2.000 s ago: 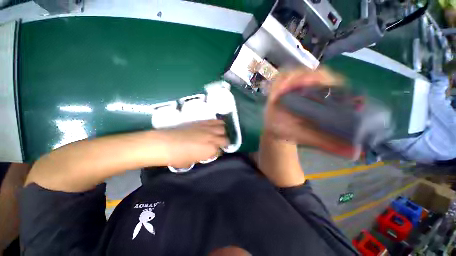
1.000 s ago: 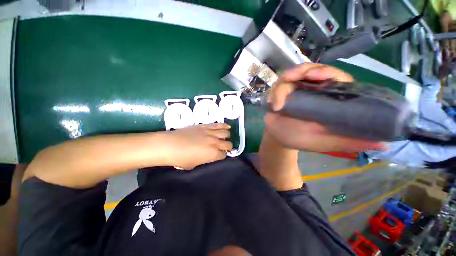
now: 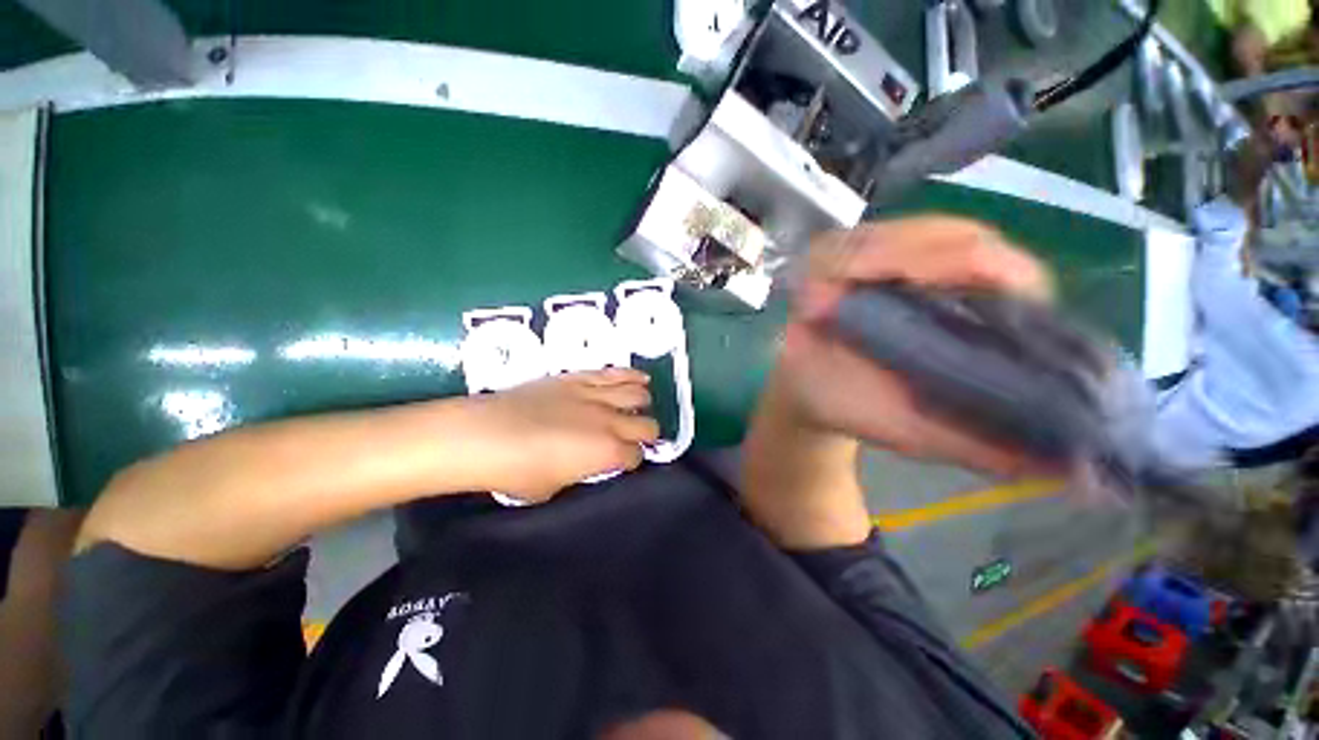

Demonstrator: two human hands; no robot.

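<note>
Three white plastic housings (image 3: 666,406) lie side by side on the green surface near my body. My left hand (image 3: 572,427) lies over them with its fingers on their loops and covers their middle parts. My right hand (image 3: 926,340) is closed around a grey electric screwdriver (image 3: 976,369), to the right of the housings. The screwdriver is blurred and its bit cannot be made out. The metal screw feeder (image 3: 774,181) stands beyond the housings, between them and the screwdriver, with small screws hard to see at its front.
A second grey screwdriver (image 3: 955,130) rests by the feeder. A pale metal rail (image 3: 362,72) crosses the green surface (image 3: 289,203). Grey and white housings lie on the far lane. A person in a light blue sleeve (image 3: 1230,362) is at the right. Red bins (image 3: 1136,643) stand on the floor.
The housings, tilted two seconds ago, now lie flat in a row under my left hand. My right hand stays on the screwdriver, whose rear now slants lower. The feeder appears slightly further left.
</note>
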